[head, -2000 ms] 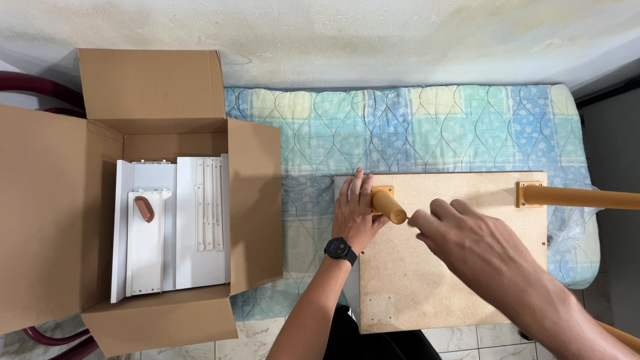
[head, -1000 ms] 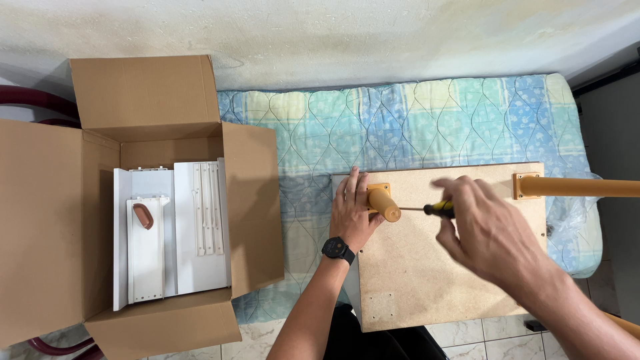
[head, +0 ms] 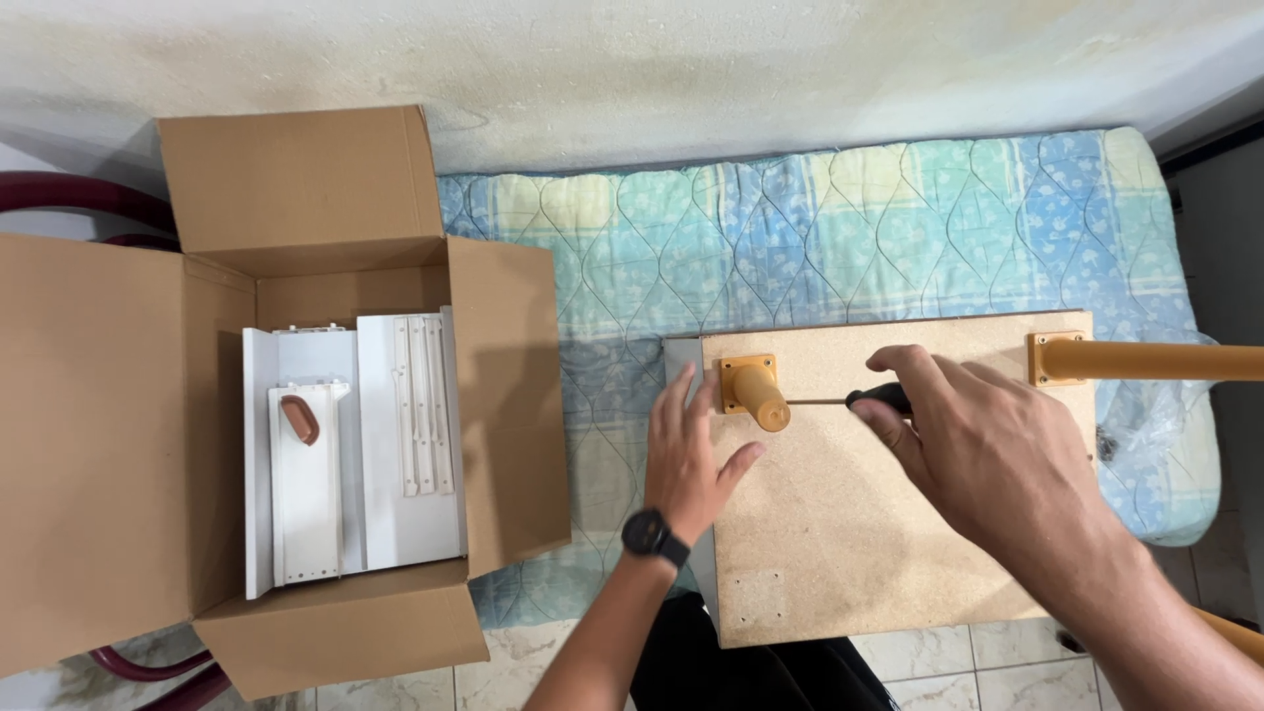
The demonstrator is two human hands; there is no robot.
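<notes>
My right hand (head: 987,444) holds a screwdriver (head: 879,399) by its dark handle. The shaft points left to the short orange-yellow leg (head: 762,397), which stands on a square mounting plate (head: 733,383) at the top left of the particleboard panel (head: 869,533). Whether the tip meets a screw is hidden behind the leg. My left hand (head: 688,454), with a black watch on the wrist, is spread beside the plate at the panel's left edge, holding nothing. A longer orange-yellow leg (head: 1165,360) is fixed at the panel's top right corner.
The panel lies on a quilted mattress (head: 632,257) against the wall. At left stands an open cardboard box (head: 513,395) with white panels (head: 306,474), white rails (head: 425,405) and a brown handle (head: 300,420). Clear plastic wrapping (head: 1155,425) lies right of the panel, above tiled floor (head: 913,652).
My left hand has let go of the short leg and its plate and moved down and left. The screwdriver has stayed in my right hand, pointing at the leg.
</notes>
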